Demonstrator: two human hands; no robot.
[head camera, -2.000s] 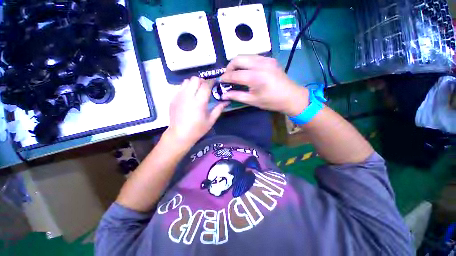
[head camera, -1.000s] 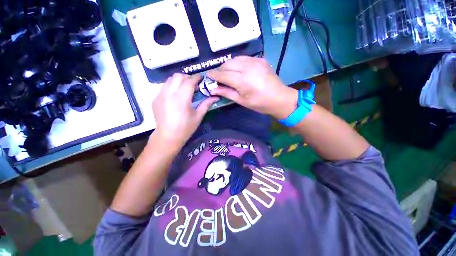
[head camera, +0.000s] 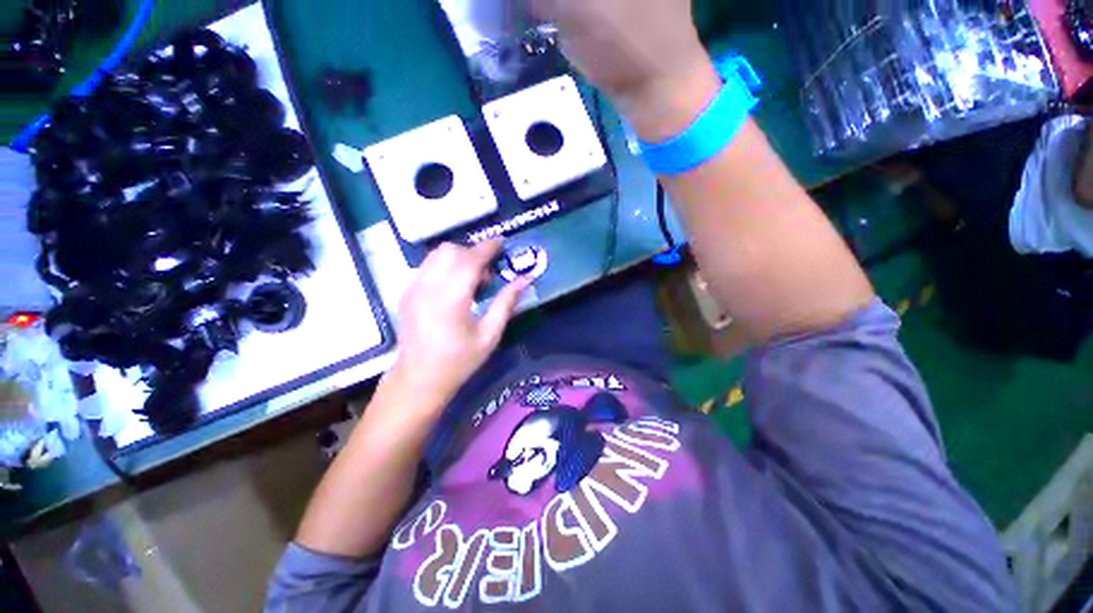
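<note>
My left hand (head camera: 450, 314) holds a small round black housing (head camera: 523, 262) by its edge between thumb and fingers, at the bench's front edge. A shiny pale piece shows inside the housing. My right hand (head camera: 629, 48), with a blue wristband, is raised at the top edge of the picture, beyond the fixture. Its fingers are cut off by the edge, so what it holds cannot be seen. The fixture has two white square blocks (head camera: 402, 206) with round holes on a dark base with white lettering, just beyond the left hand.
A heap of black housings (head camera: 156, 204) lies on a white, black-rimmed mat (head camera: 342, 314) at the left. Loose white parts (head camera: 36, 395) lie at far left. Clear plastic trays (head camera: 923, 72) are at the far right. A pale device (head camera: 497, 30) stands behind the fixture.
My right hand has left the housing and moved up and away past the fixture. My left hand still holds the housing. The view has shifted, showing more of the bench's far side.
</note>
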